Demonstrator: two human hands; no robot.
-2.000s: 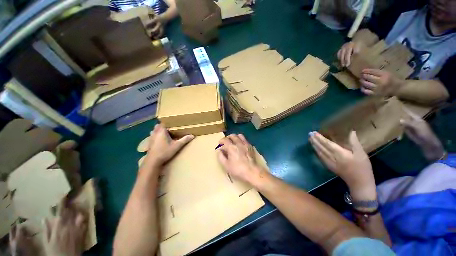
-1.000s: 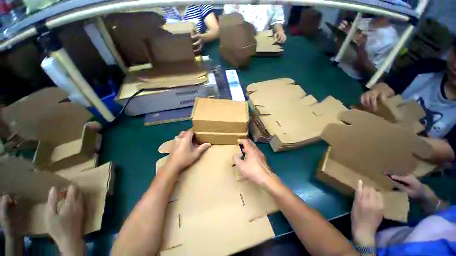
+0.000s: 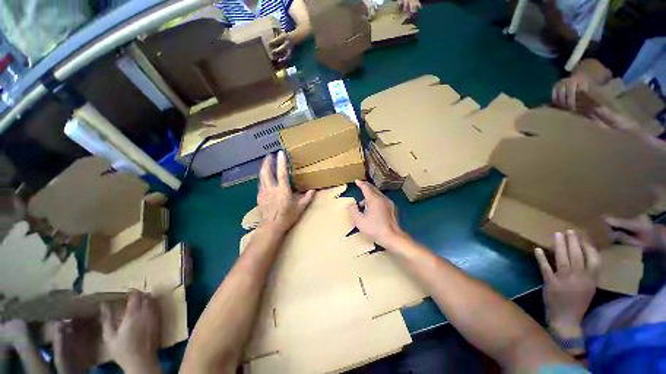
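Two finished boxes (image 3: 325,150), closed and brown, are stacked beyond the far end of a flat box blank (image 3: 328,285); the upper one sits slightly askew on the lower. My left hand (image 3: 277,196) is at the left side of the boxes, fingers spread, its heel over the blank. My right hand (image 3: 376,215) is at the lower right corner of the boxes, fingers bent, above the blank's far edge. Whether its fingertips press the box is hard to tell. The blank lies flat under both forearms, with dark slots showing.
A blank stack (image 3: 438,135) lies right of the boxes. A grey machine (image 3: 241,142) with cardboard on top stands behind left. Coworkers' hands fold a part-folded mailer box (image 3: 540,219) at right and cardboard at left. A pale post (image 3: 128,150) slants at left.
The upper box has turned and no longer lines up with the lower one. My left hand has moved up along the boxes' left side. At right, a coworker's box now has its lid standing.
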